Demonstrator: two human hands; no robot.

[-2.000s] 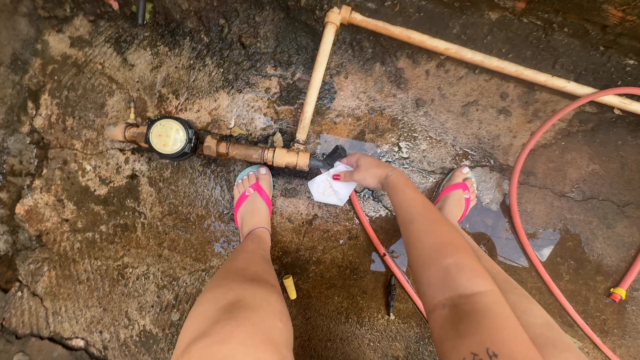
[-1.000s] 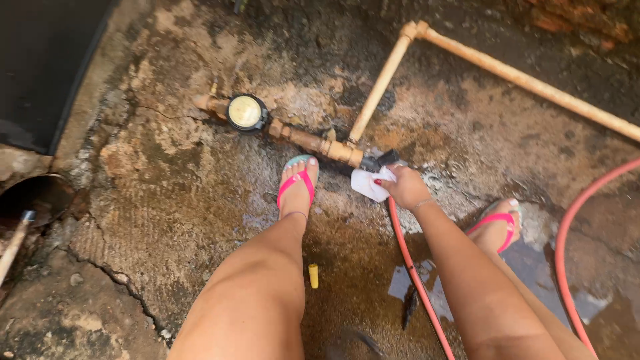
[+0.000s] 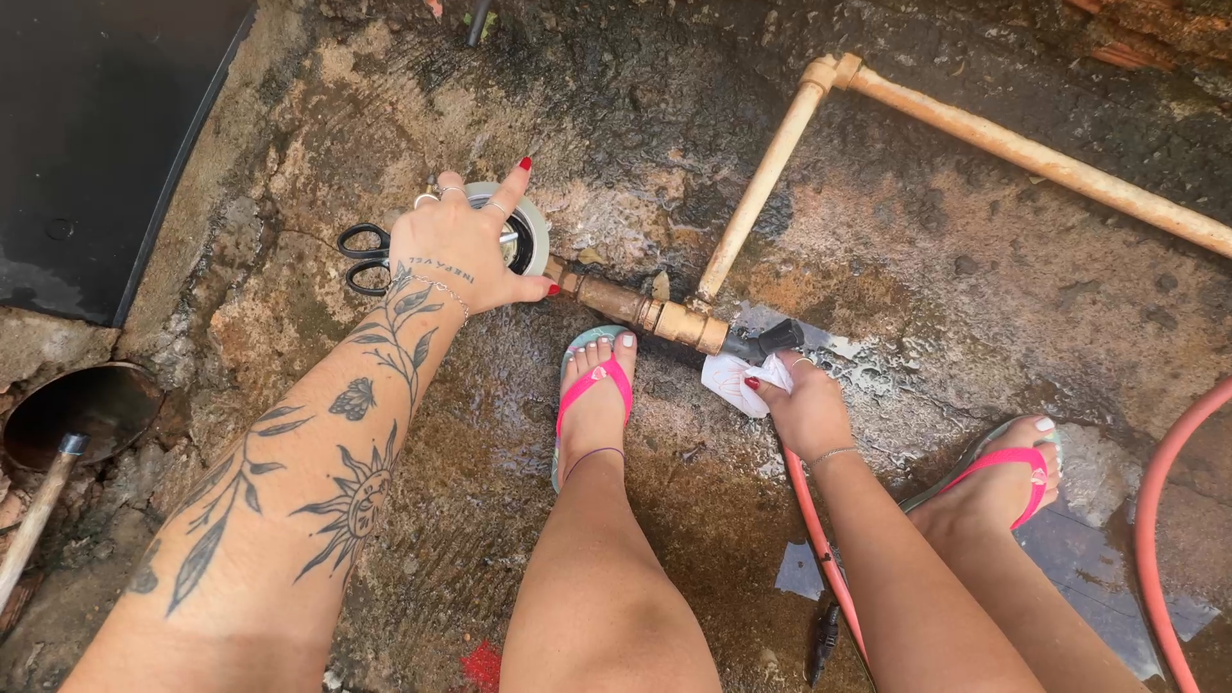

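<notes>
My left hand (image 3: 457, 241) is over the pipe's left part, fingers spread around a roll of tape (image 3: 537, 217). Black-handled scissors (image 3: 366, 258) stick out on its left, and a metal part shows inside the roll. Whether the hand grips them or only rests on them is unclear. My right hand (image 3: 808, 409) pinches a white piece of paper or cloth (image 3: 736, 385) against the underside of the black fitting (image 3: 765, 339) at the end of the brown pipe (image 3: 616, 300). The round meter seen earlier is hidden.
A beige pipe (image 3: 1039, 164) with an elbow rises behind. Red hose (image 3: 1150, 510) curves at the right; another length (image 3: 818, 529) runs under my right forearm. My sandalled feet straddle the wet, cracked concrete. A round opening (image 3: 82, 414) with a pole lies left, below a black panel (image 3: 106, 144).
My left hand has come into view over the meter, with the tape roll and scissors. My right hand stays at the black fitting with the white piece.
</notes>
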